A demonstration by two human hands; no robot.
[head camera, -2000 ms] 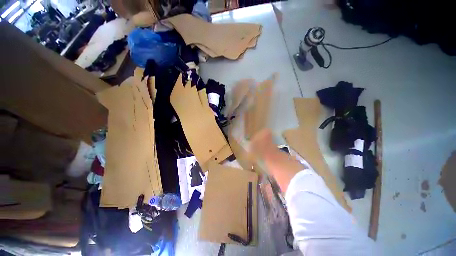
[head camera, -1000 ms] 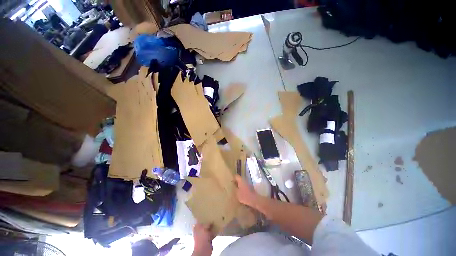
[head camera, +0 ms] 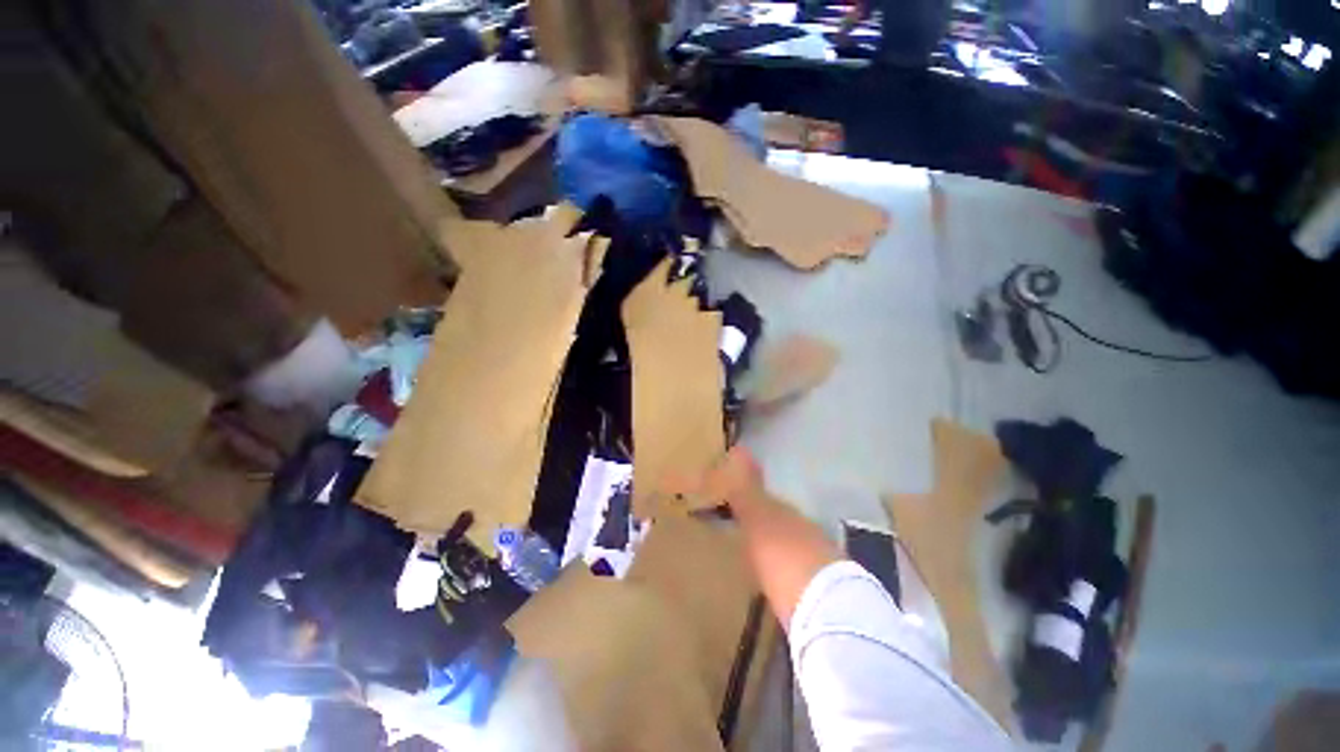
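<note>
My right hand (head camera: 723, 482) reaches in from the bottom and lies at the lower, near end of the middle card pattern (head camera: 673, 382). The image is blurred there, and I cannot tell whether the fingers grip the card. My left hand is not in view. More brown card patterns (head camera: 669, 588) lie nearer to me, partly behind my right forearm. A wide stack of card patterns (head camera: 485, 375) lies to the left. A white style sheet (head camera: 600, 507) with a dark picture shows between them.
A water bottle (head camera: 526, 555) lies left of the style sheet. A smartphone (head camera: 870, 555) is partly behind my sleeve. A long curved card pattern (head camera: 948, 551), a dark banded bundle (head camera: 1061, 588) and a wooden stick (head camera: 1133, 588) lie right. A blue bag (head camera: 617, 162) and a corded tool (head camera: 982, 326) are farther back.
My right hand has moved away from the near card patterns to the middle pattern's lower end. My left hand has gone out of view. The camera view has shifted, so things sit lower and further right.
</note>
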